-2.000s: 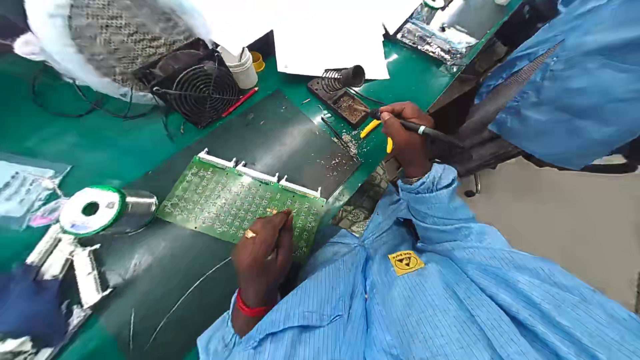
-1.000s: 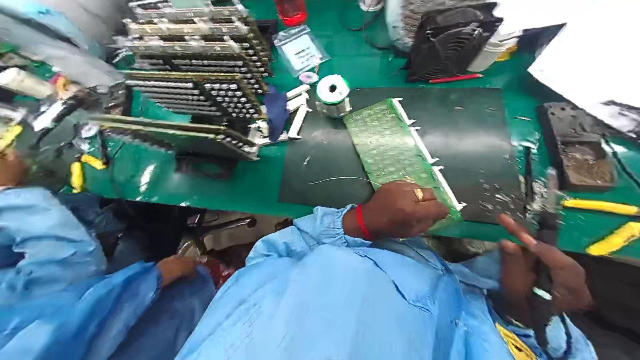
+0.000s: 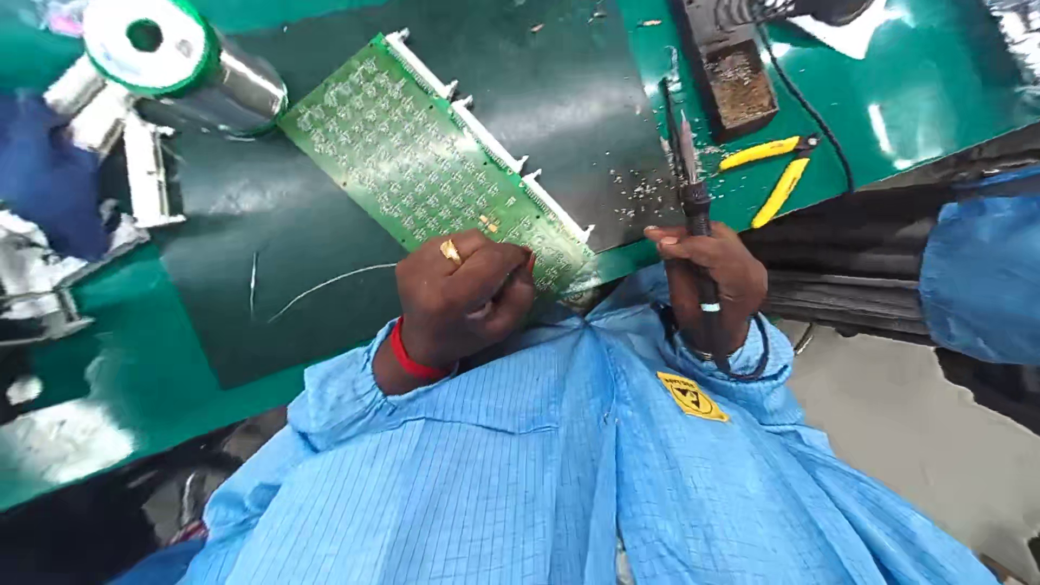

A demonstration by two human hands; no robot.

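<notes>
A green circuit board [image 3: 422, 162] with white connectors [image 3: 487, 134] along its far right edge lies slanted on a dark mat. My left hand [image 3: 467, 292], with a ring and a red wristband, is curled over the board's near end; a thin solder wire [image 3: 329, 282] runs from it to the left. Whatever is between its fingertips is hidden. My right hand [image 3: 715, 284] grips a soldering iron [image 3: 696, 199], its tip pointing away from me, right of the board and above the mat's edge.
A solder wire spool [image 3: 244, 85] stands at the back left, near white plastic connectors [image 3: 146, 171] and a blue cloth [image 3: 49, 175]. Yellow-handled cutters [image 3: 780, 191] lie right of the iron, below the soldering stand's tray [image 3: 739, 81]. Wire clippings [image 3: 642, 191] are scattered about. Another person's blue sleeve [image 3: 983, 276] is at right.
The view has swung widely between frames. My right hand with the soldering iron was at the stand two seconds ago and is now nearer my body. My left hand remains at the board.
</notes>
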